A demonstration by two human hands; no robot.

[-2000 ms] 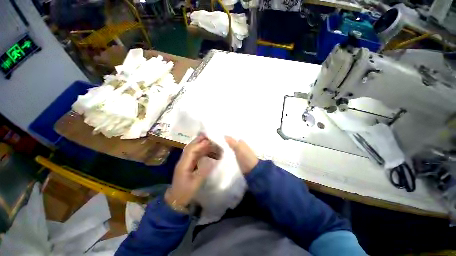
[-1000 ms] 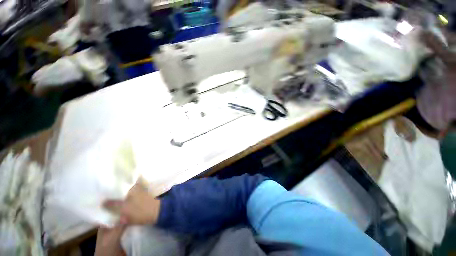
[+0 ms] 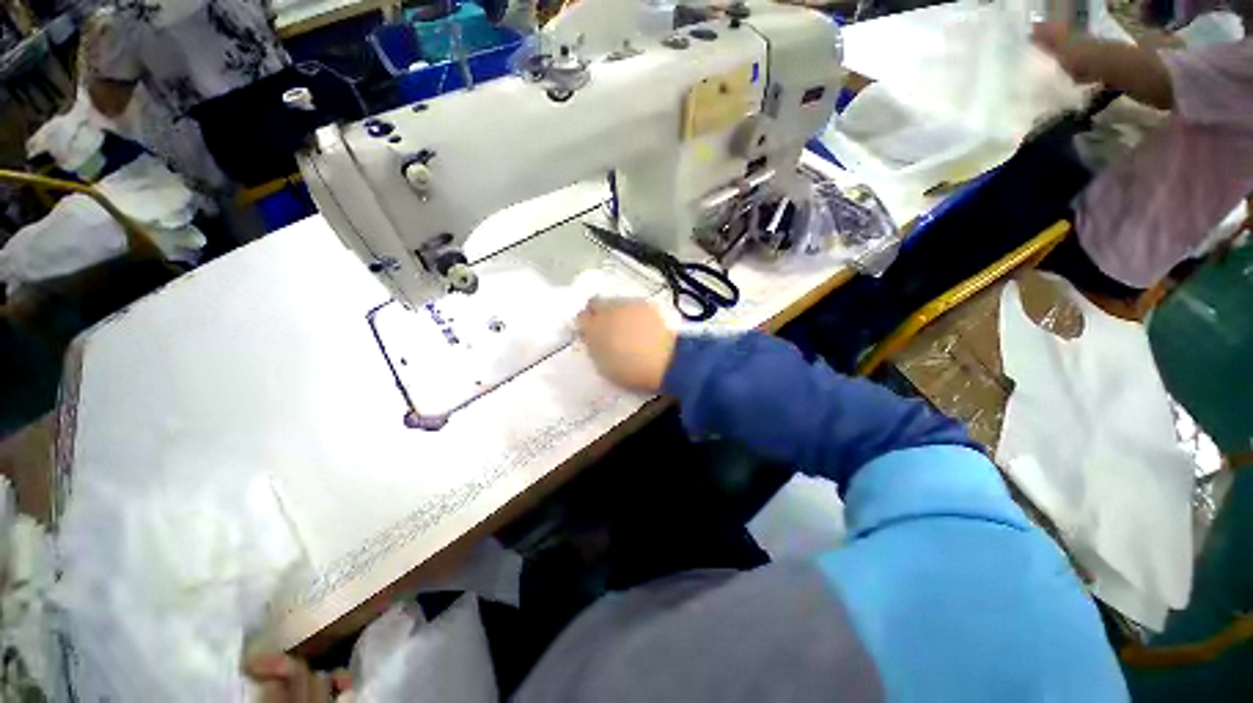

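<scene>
My right hand (image 3: 629,343) is over the machine bed's front right side, fingers bent down by white cloth (image 3: 584,291); whether it grips the cloth is unclear. My left hand (image 3: 296,678) is low at the table's front edge, cut off by the picture's bottom. White fabric pieces (image 3: 165,591) lie on the table's left end above it, and another white piece (image 3: 426,657) hangs beside it. The sewing machine head (image 3: 364,220) stands over the needle plate (image 3: 460,337), left of my right hand. Black-handled shears (image 3: 698,291) lie just behind that hand.
A crinkled clear bag (image 3: 845,220) with dark metal parts lies right of the machine. More white pieces (image 3: 1099,453) lie on brown board at the right. Another person's arm (image 3: 1120,69) reaches over white fabric at the upper right. A yellow bar (image 3: 976,289) is nearby.
The view has turned right. The white piece held near my lap is no longer seen between both hands. My right hand has moved from the left-side fabric to the machine bed.
</scene>
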